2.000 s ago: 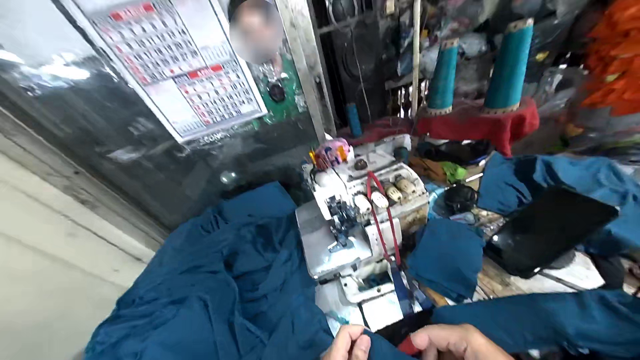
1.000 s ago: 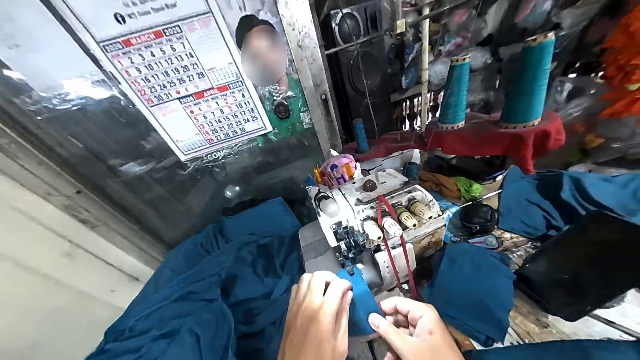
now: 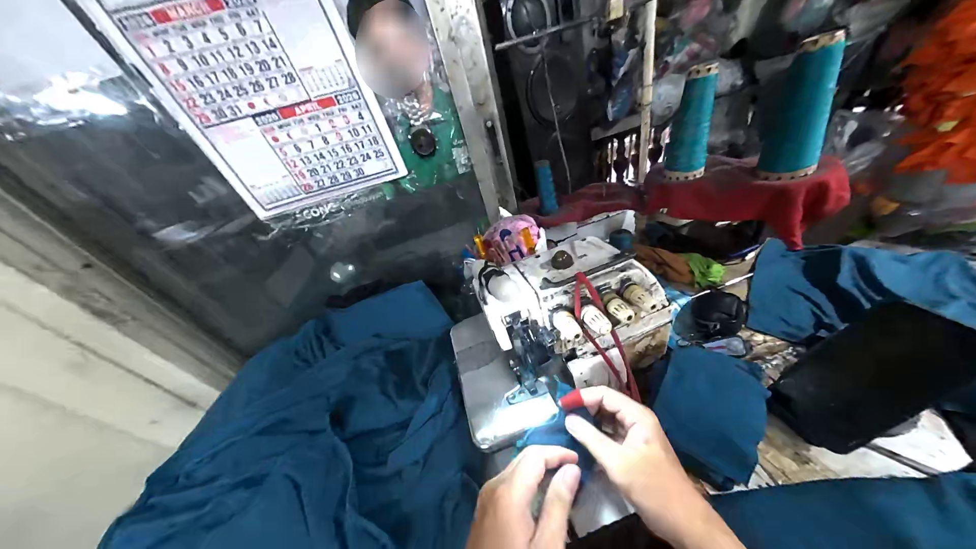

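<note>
A white serger sewing machine (image 3: 602, 305) stands in the middle, with its presser foot (image 3: 528, 387) over a bright metal plate. A small blue fabric piece (image 3: 550, 436) lies just in front of the foot. My right hand (image 3: 637, 450) pinches that piece at its right side; something red covers one fingertip. My left hand (image 3: 530, 492) is at the near edge of the piece, thumb and forefinger close together, and seems to grip it. A red cord (image 3: 602, 335) hangs over the machine's tension dials.
Blue cloth (image 3: 328, 442) is heaped left of the machine. To the right are a cut blue piece (image 3: 713, 408), a black flat object (image 3: 877, 374) and more blue fabric (image 3: 862, 286). Teal thread cones (image 3: 802, 110) stand on red cloth behind. A calendar (image 3: 259, 91) hangs at the left.
Two seconds ago my hands were at the bottom edge of the view; they are now up beside the machine's plate. Since one second ago, my left hand has drawn back from the presser foot.
</note>
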